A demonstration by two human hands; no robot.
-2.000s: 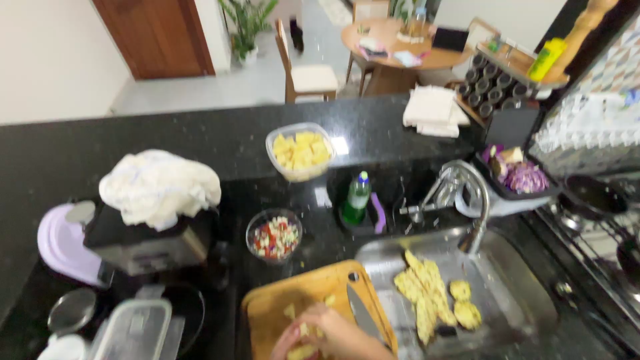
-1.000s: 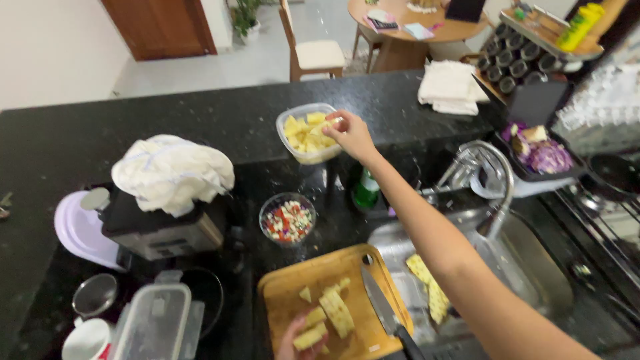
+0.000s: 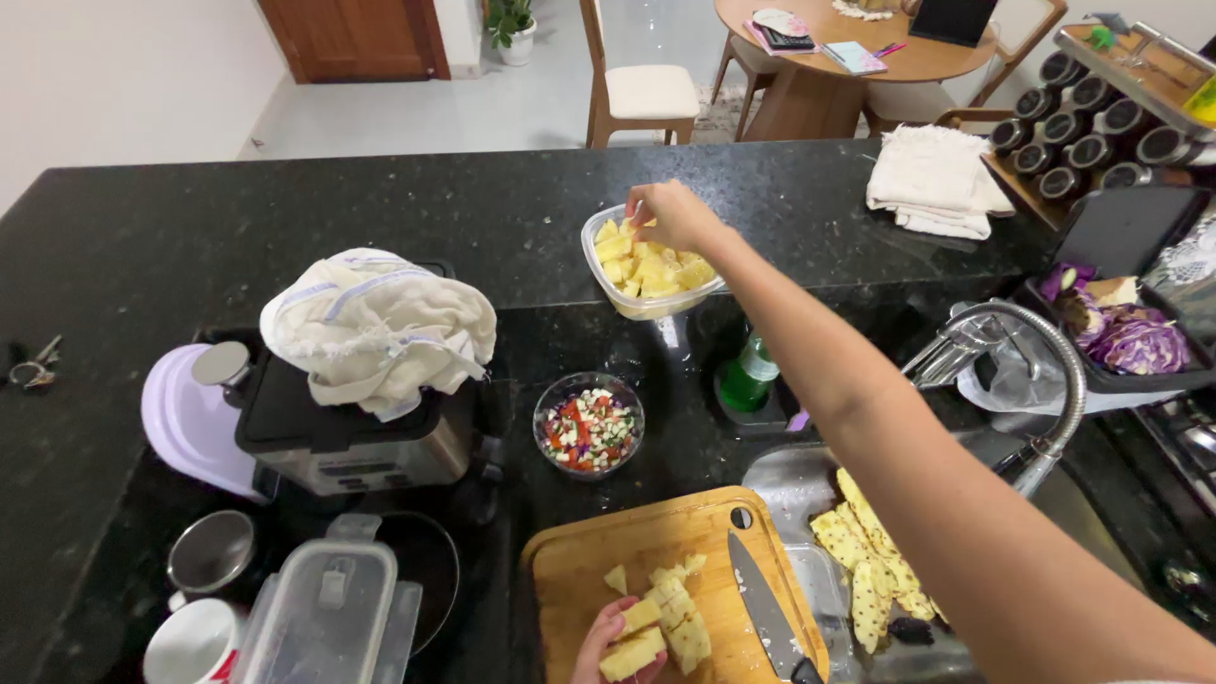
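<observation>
My right hand is over the left part of a clear plastic container of pineapple chunks, fingertips down at the fruit; whether a piece is between them is hidden. Low on the wooden cutting board, my left hand holds pineapple pieces. More cut pineapple lies just right of it, and one small piece above. A kitchen knife rests on the board's right side, blade pointing away. A glass bowl of chopped vegetables stands beyond the board.
Pineapple peels lie in the steel sink under a faucet. A green bottle stands behind it. At left are a cloth-topped appliance, a plastic lid and mugs. Folded cloths and chopped purple cabbage are at right.
Two seconds ago a hand was at the board; one second ago my right hand was at the container's right side. It has moved left over the fruit. My left hand stays at the board.
</observation>
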